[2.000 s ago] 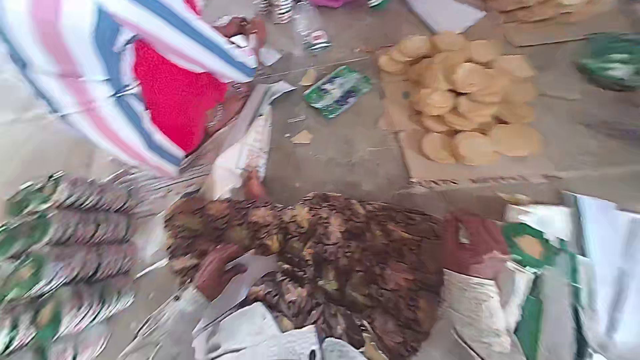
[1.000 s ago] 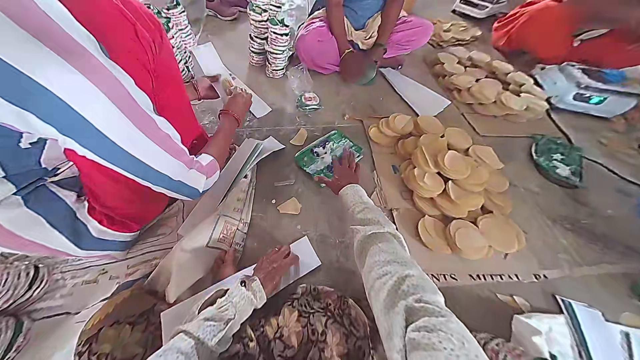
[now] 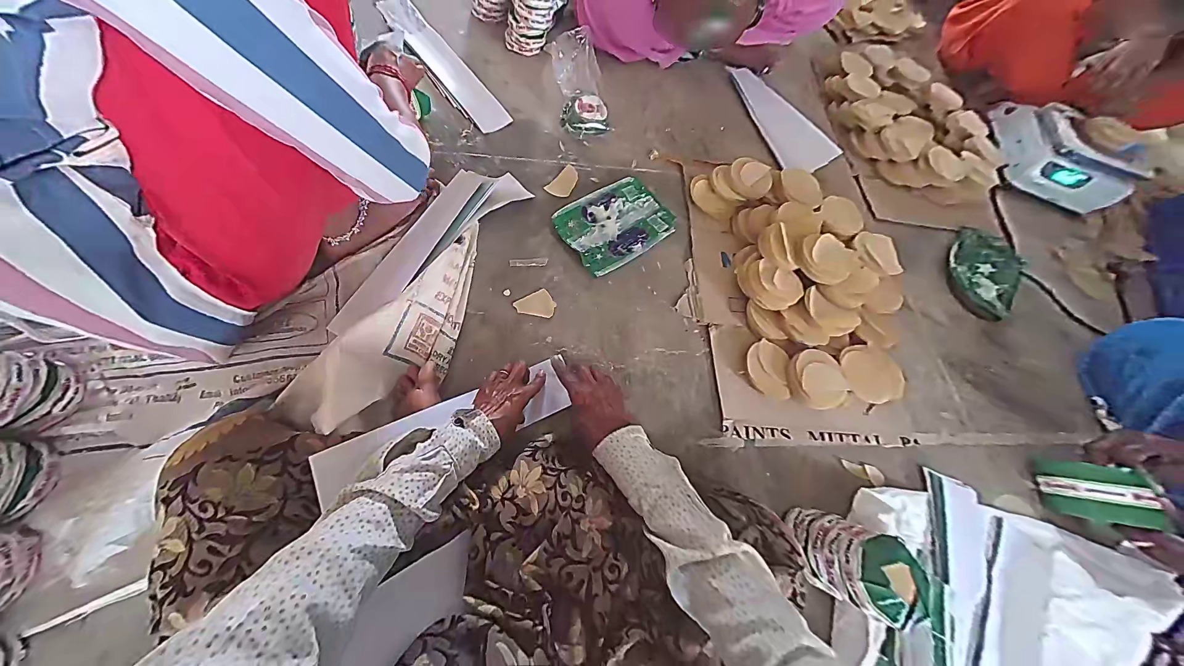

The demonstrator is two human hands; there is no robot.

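A long white sheet, folded or rolled point(image 3: 370, 462), lies slantwise across my lap. On its upper part rests my left hand point(image 3: 507, 398), fingers pressed down on it. My right hand point(image 3: 592, 400) touches the sheet's far end with its fingertips; whether it grips the end is hard to tell. Beyond both hands, a flat green plastic packet point(image 3: 614, 227) with dark smears lies on the floor. Thin round tan discs point(image 3: 814, 268) are heaped on flattened cardboard point(image 3: 740, 407) to the right. Another white sheet point(image 3: 416, 601) lies on my patterned skirt.
A person in a red and striped garment point(image 3: 213, 166) sits close at left. Others sit ahead and at right, one near a digital scale point(image 3: 1064, 162). Stacked packs point(image 3: 832, 555) and white-green sheets point(image 3: 980, 555) stand at lower right. A printed sack point(image 3: 407, 324) lies left of my hands.
My right hand has come back from the green packet to the white sheet beside my left hand. Two seconds ago both hands were farther apart over the skirt.
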